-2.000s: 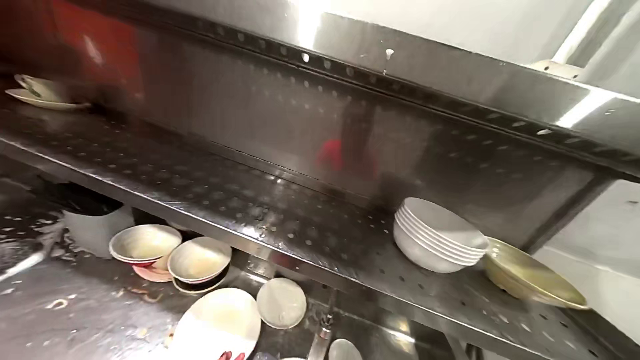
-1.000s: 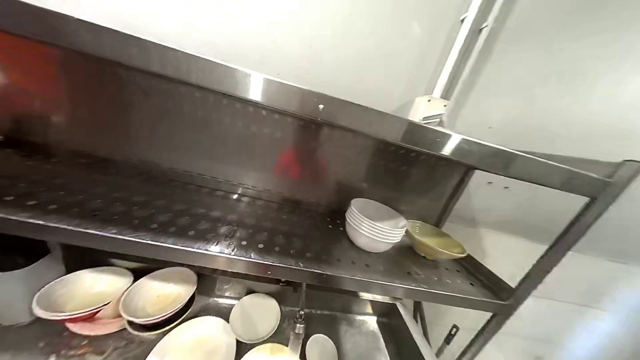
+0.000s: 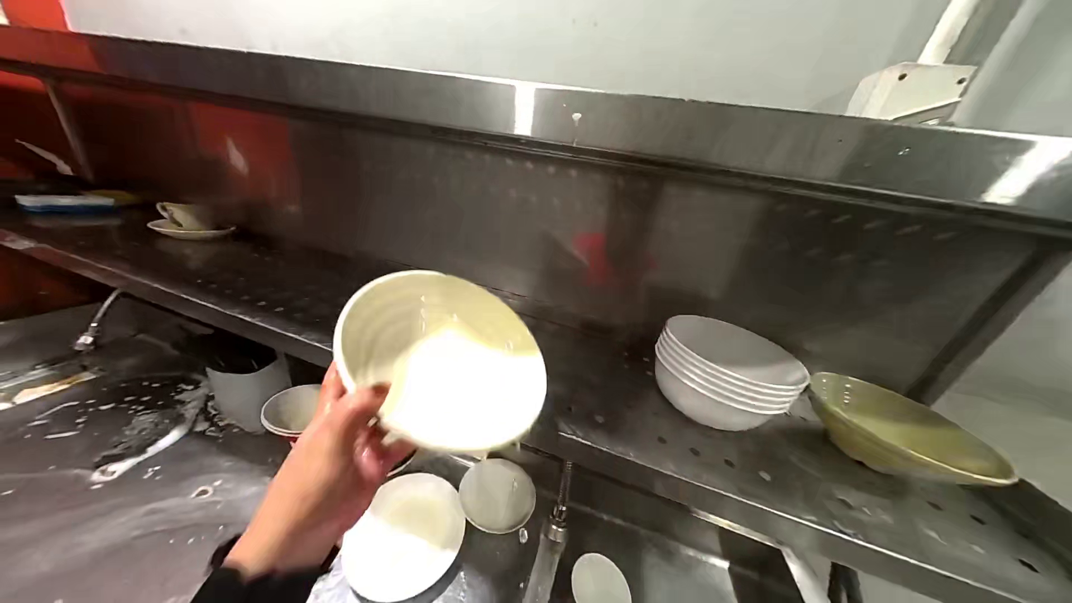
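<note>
My left hand (image 3: pixel 347 444) grips the rim of a cream-coloured bowl (image 3: pixel 440 360), thumb inside, and holds it tilted in front of the perforated steel shelf (image 3: pixel 611 377). The bowl's inside faces me and shines brightly. To its right, a stack of white bowls (image 3: pixel 729 373) stands on the shelf, beside a yellow-green bowl (image 3: pixel 913 427). Under the held bowl, at the lower level, lie a large white dish (image 3: pixel 404 536) and a small round white dish (image 3: pixel 497 496). My right hand is out of view.
A cup (image 3: pixel 188 216) on a saucer stands on the shelf's left part. Below the shelf are a spray tap (image 3: pixel 555 523), a grey container (image 3: pixel 249 394), more bowls (image 3: pixel 291 409) and a wet steel counter (image 3: pixel 109 519) with food scraps. The shelf's front edge crosses the view.
My left hand has come into view holding the cream-coloured bowl; neither showed in the earlier frames. The view has swung back left. The white stack and yellow-green bowl stay on the shelf.
</note>
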